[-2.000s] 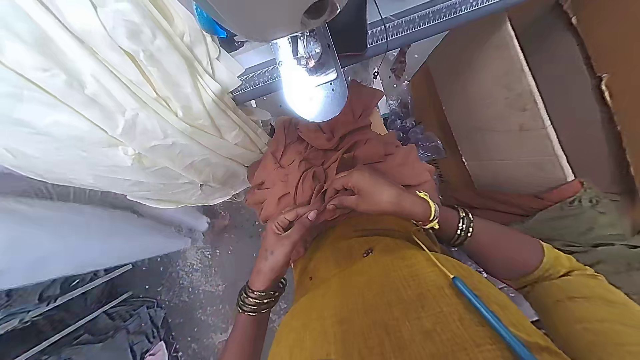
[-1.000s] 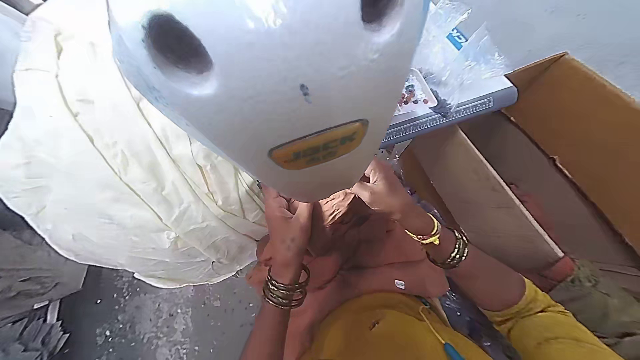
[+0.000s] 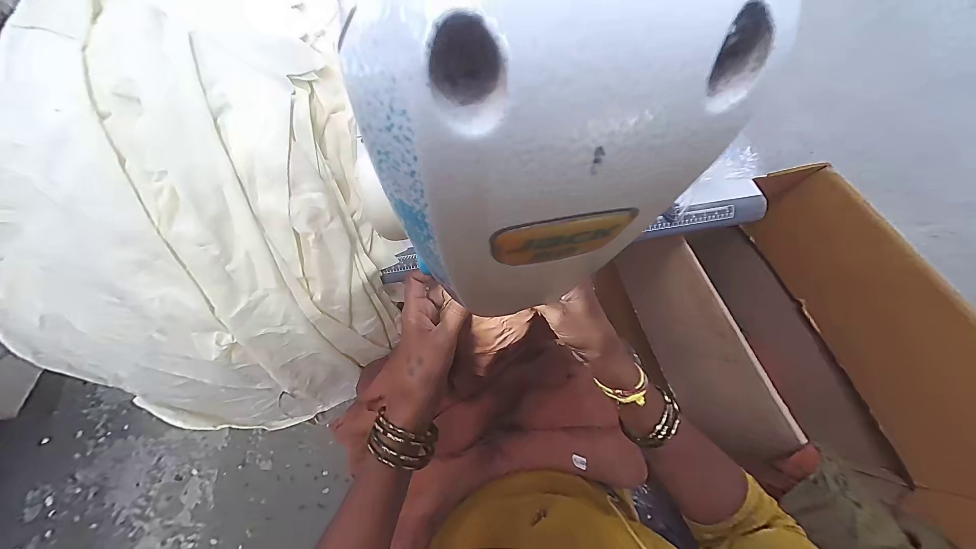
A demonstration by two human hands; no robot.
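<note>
Reddish-brown fabric (image 3: 526,412) lies over my lap and rises between my hands toward the underside of a white Jack sewing machine head (image 3: 564,168). Gold and dark bangles circle the wrist of my left hand (image 3: 427,335), which pinches the fabric's left side just below the machine. My right hand (image 3: 587,328), with a yellow thread on its wrist, grips the right side of the fabric; its fingertips are partly hidden by the machine head. The needle and presser foot are hidden behind the head. A small white sticker (image 3: 579,461) is on the fabric near my waist.
A large bundle of cream cloth (image 3: 191,213) hangs at the left, close to my left hand. An open cardboard box (image 3: 862,305) stands at the right, with olive cloth (image 3: 854,503) by its lower end. The machine table's edge with a ruler strip (image 3: 701,219) shows behind.
Two seconds ago my hands were together on the bunched fabric over my lap; now they are apart at the machine head. The view has shifted strongly, and the machine head fills more of it.
</note>
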